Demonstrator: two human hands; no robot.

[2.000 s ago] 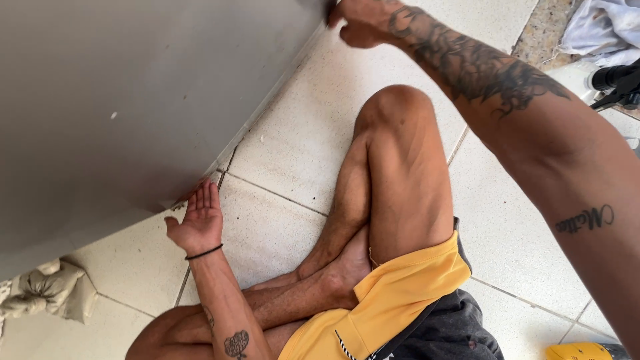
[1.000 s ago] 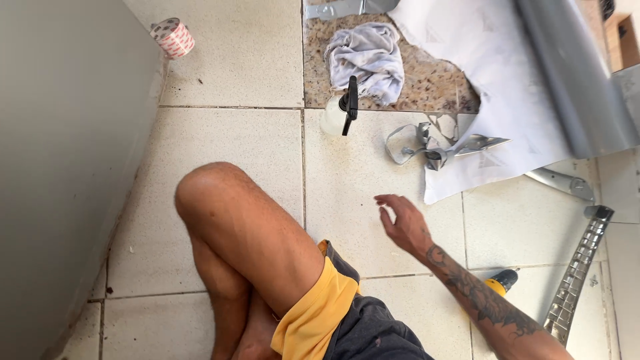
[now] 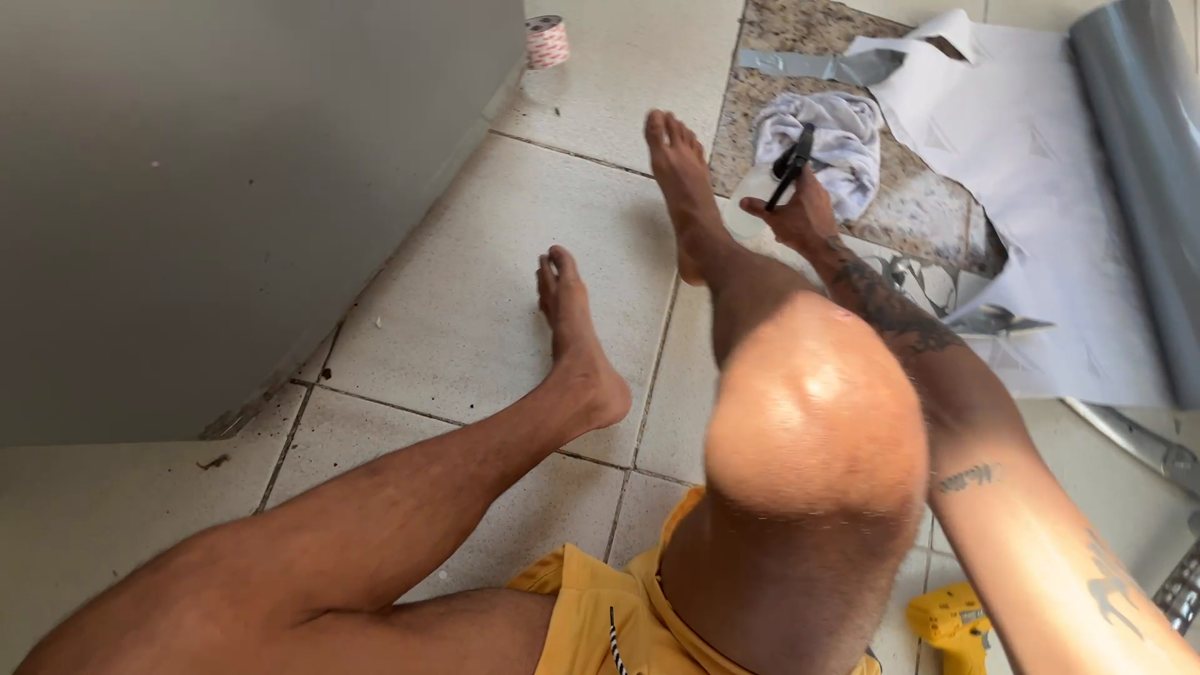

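Observation:
My right hand (image 3: 802,211) reaches out at the upper right, at the black trigger head (image 3: 793,167) of a spray bottle. The bottle's translucent body (image 3: 748,202) stands on the floor tile; whether my fingers have closed around it cannot be told. Just behind it a crumpled white and grey cloth (image 3: 848,141) lies on a speckled granite slab (image 3: 787,89). My left hand is out of the picture. A large grey panel (image 3: 234,206) fills the upper left.
A roll of grey film (image 3: 1139,187) lies at the right on white backing paper (image 3: 1041,150), near scissors (image 3: 1003,321) and film scraps. A tape roll (image 3: 547,42) stands by the panel. A yellow power tool (image 3: 952,623) and metal strips lie lower right. My legs span the middle.
My left hand was at the grey panel's lower edge two seconds ago and is now out of view. My right hand has moved to the spray bottle. My legs, crossed before, are now apart.

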